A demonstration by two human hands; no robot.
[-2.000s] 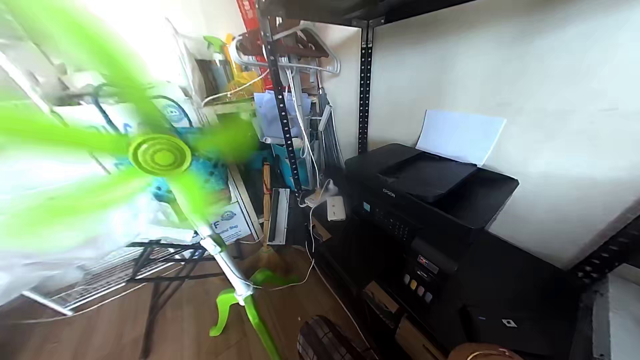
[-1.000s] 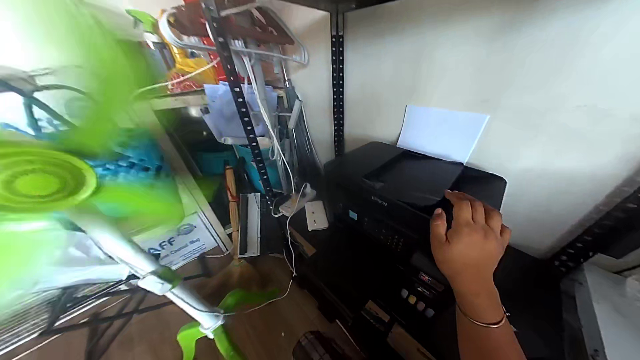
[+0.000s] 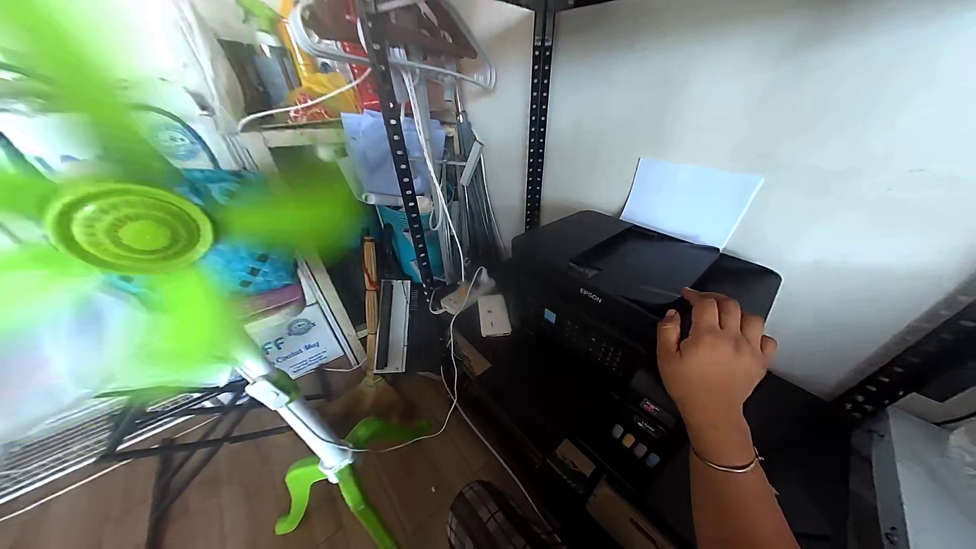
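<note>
A black Epson printer (image 3: 602,282) stands on a black shelf against the wall. White paper (image 3: 692,200) rises from the back of its top, tilted. My right hand (image 3: 713,343), with a thin bangle at the wrist, rests at the front right edge of the printer's top, fingers curled over it. Its fingertips are partly hidden, so whether they grip the lid cannot be told. Colored ink marks (image 3: 635,444) show on the printer's front below the hand. My left hand is out of view.
A green stand fan (image 3: 130,227) spins at the left, its legs on the wooden floor. A black perforated shelf post (image 3: 400,145) rises mid-view. Near it lie a power strip (image 3: 463,293) with white cords and a white device (image 3: 494,316). A broom (image 3: 371,305) stands behind.
My right hand has come into view from below and lies at the printer's front right edge, where it also was one second ago.
</note>
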